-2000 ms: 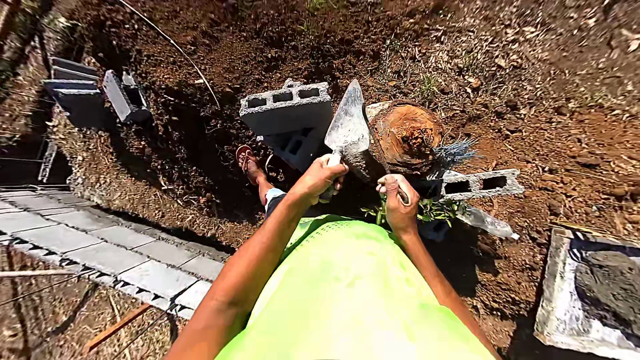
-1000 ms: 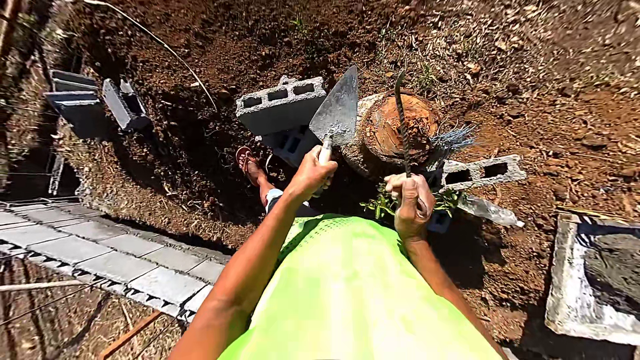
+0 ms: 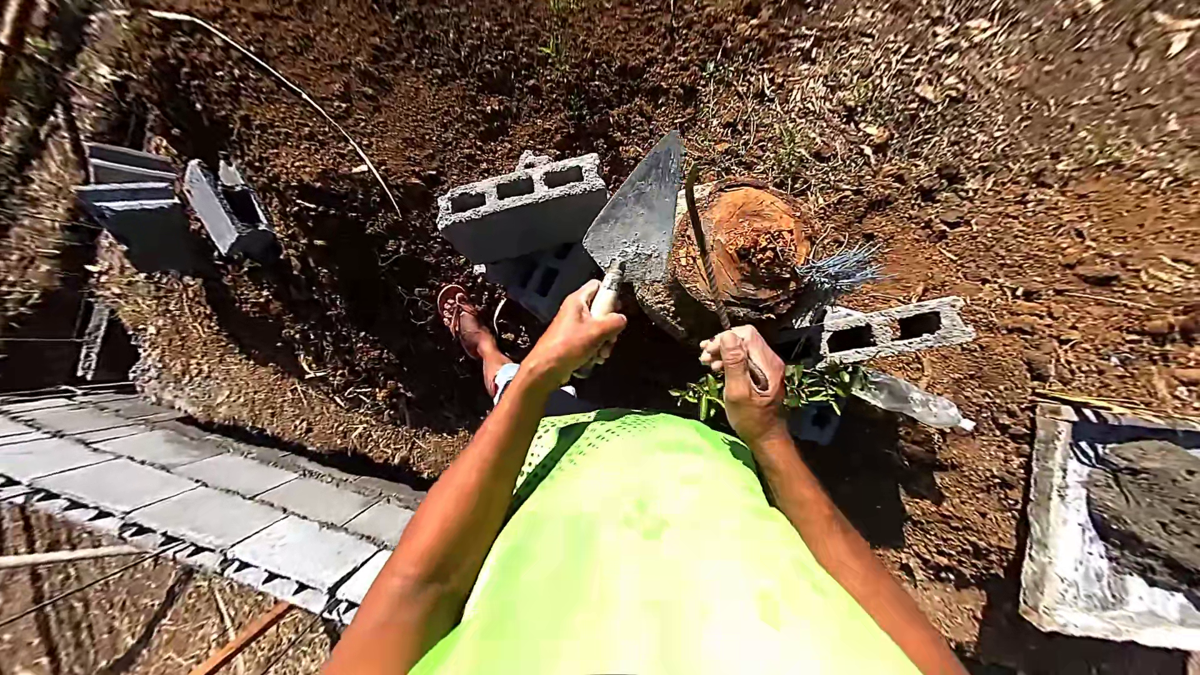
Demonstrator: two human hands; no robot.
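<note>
My left hand (image 3: 577, 333) grips the handle of a pointed masonry trowel (image 3: 642, 211), whose metal blade points up and away with a little mortar near its heel. In my right hand (image 3: 748, 375) is a thin ribbed steel bar (image 3: 701, 244), held upright just right of the blade. Behind both tools is a cut tree stump (image 3: 759, 244) with a reddish top. A hollow concrete block (image 3: 525, 211) lies to the left of the trowel, on top of another block (image 3: 547, 281).
A concrete block (image 3: 895, 330), blue wire ends (image 3: 844, 269) and a plastic bottle (image 3: 909, 401) lie right of the stump. A mortar tray (image 3: 1050, 525) is at the far right. The block wall (image 3: 206, 497) crosses the lower left; more blocks (image 3: 225, 211) lie upper left.
The ribbed bar in my right hand, hard to make out two seconds ago, now stands up in front of the stump. The trowel blade has turned and now shows a darker face.
</note>
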